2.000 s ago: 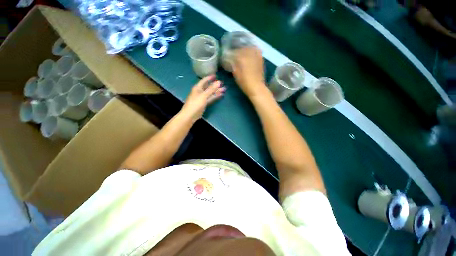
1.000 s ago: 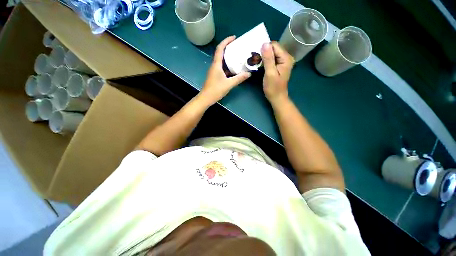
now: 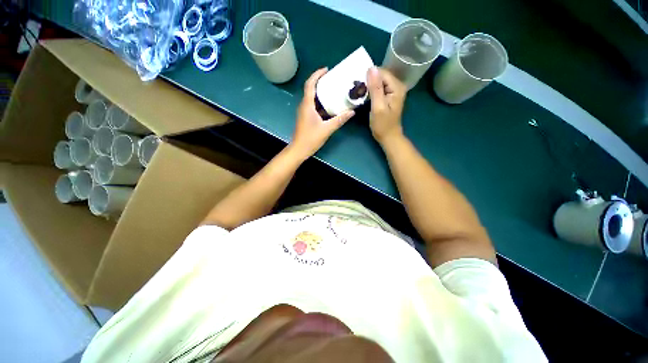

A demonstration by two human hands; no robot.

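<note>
A housing [image 3: 344, 79], bright white in the light, is tilted between my hands above the green bench. A small dark part [image 3: 357, 90] with a pale round rim shows on its side. My left hand [image 3: 317, 117] grips the housing from the left and below. My right hand [image 3: 386, 101] is at its right edge, thumb up by the dark part; whether its fingers hold something small I cannot tell. One upright open housing [image 3: 273, 51] stands to the left. Two more, a nearer one [image 3: 412, 53] and a farther one [image 3: 470, 69], stand to the right.
An open carton [image 3: 153, 202] with rows of housings is at the left. A clear bag of rings [image 3: 146, 32] lies beside it, with loose rings [image 3: 206, 54]. Part-assembled units [image 3: 593, 221] lie at the right, with a thin wire. A white strip [image 3: 522, 88] runs along the bench.
Two seconds ago my right hand was on a standing housing and my left hand was empty. That housing is now lifted and held in both hands. The view has shifted.
</note>
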